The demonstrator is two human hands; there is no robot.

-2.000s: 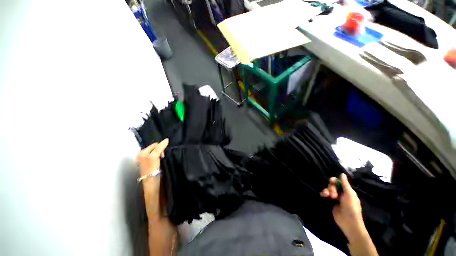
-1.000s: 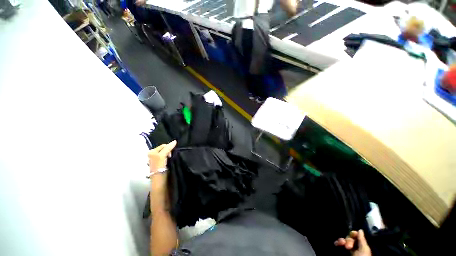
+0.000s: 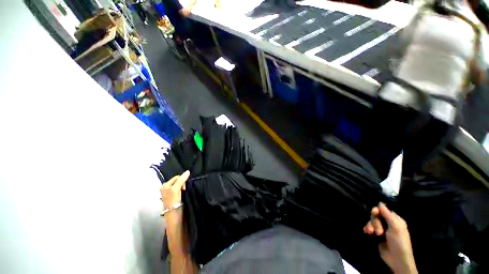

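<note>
My left hand (image 3: 174,193), with a bracelet at the wrist, is closed on the tied middle of a bundle of black cut pieces (image 3: 225,200). The bundle has ragged layered edges, a bright green tag (image 3: 198,141) and a white paper ticket (image 3: 224,120) at its upper end. My right hand (image 3: 387,227) is closed at the edge of a second black bundle (image 3: 335,182). A white ticket (image 3: 393,176) shows beside that bundle. Its lower part is dark and hard to make out. Both bundles hang in front of my grey apron.
A white surface (image 3: 64,176) fills the left side. Shelving with boxes (image 3: 99,40) and a blue crate (image 3: 161,122) stand at upper left. A long table (image 3: 246,32) with dark, white-striped material runs along the right. A person (image 3: 437,59) stands there. A yellow line (image 3: 273,134) marks the floor.
The view has moved along the aisle. The stool, green frame, stacked boards and waste bin have left the picture, and the person is now closer at right. Both bundles stay held; my right hand shows higher.
</note>
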